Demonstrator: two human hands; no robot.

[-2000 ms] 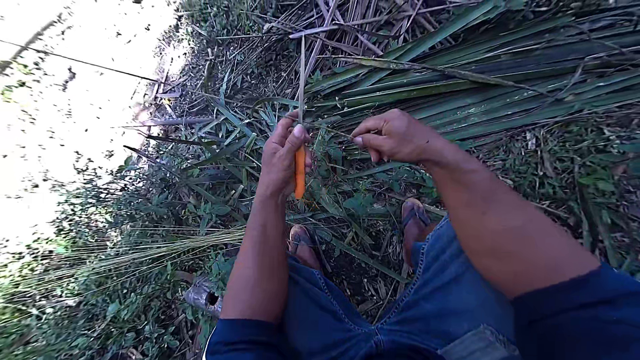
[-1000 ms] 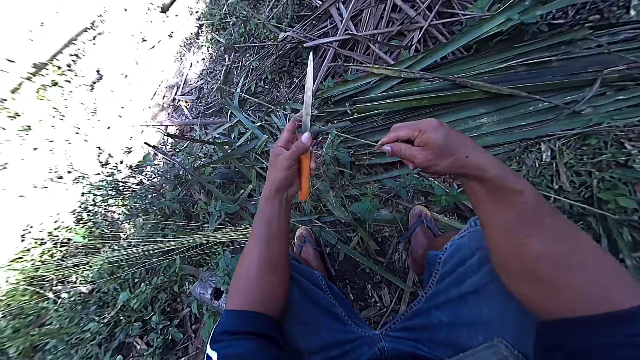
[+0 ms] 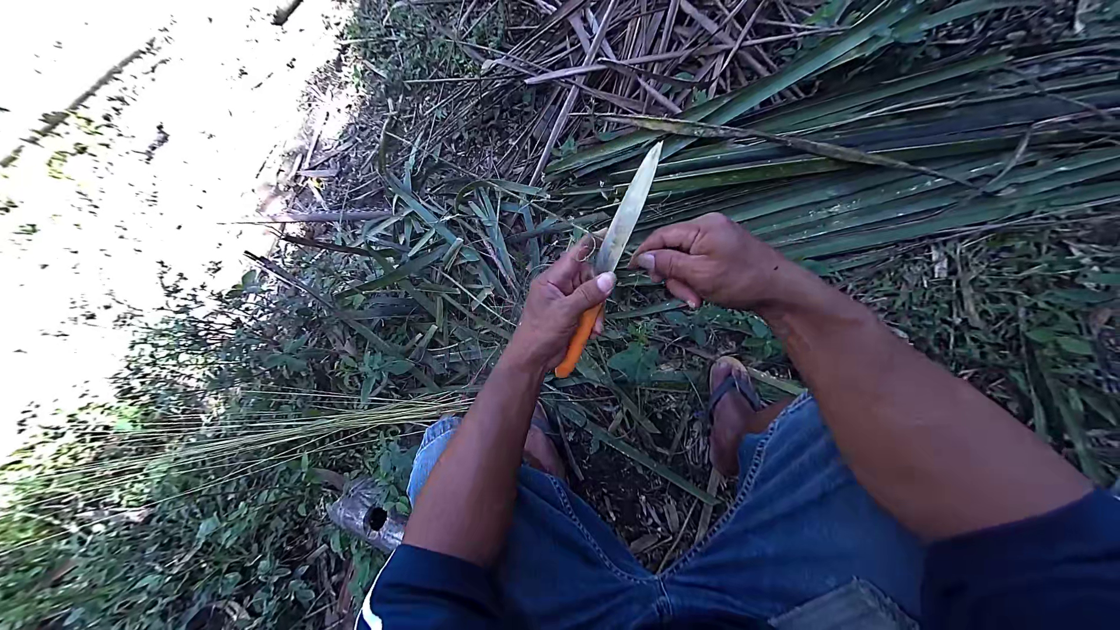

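Note:
My left hand [image 3: 567, 302] is closed around a knife [image 3: 632, 208] near the base of its blade. The orange handle points down toward my legs, and the pale blade slants up and to the right. Just right of the blade is my right hand [image 3: 696, 261], thumb and forefinger pinched together close to the knife. Whatever thin strand may be between those fingers is too small to make out. A fine curled fibre shows by the left fingertips.
Long green palm leaves [image 3: 875, 175] lie at the upper right, with dry brown fronds [image 3: 647, 52] beyond. A bundle of thin stalks [image 3: 341, 424] lies at the left, above a grey log or pipe [image 3: 360, 514] with a hole. My sandalled feet [image 3: 731, 411] are below.
The blade has tilted to the right. My right hand, earlier well apart from the knife with a thin strand stretching toward it, is now close beside the blade.

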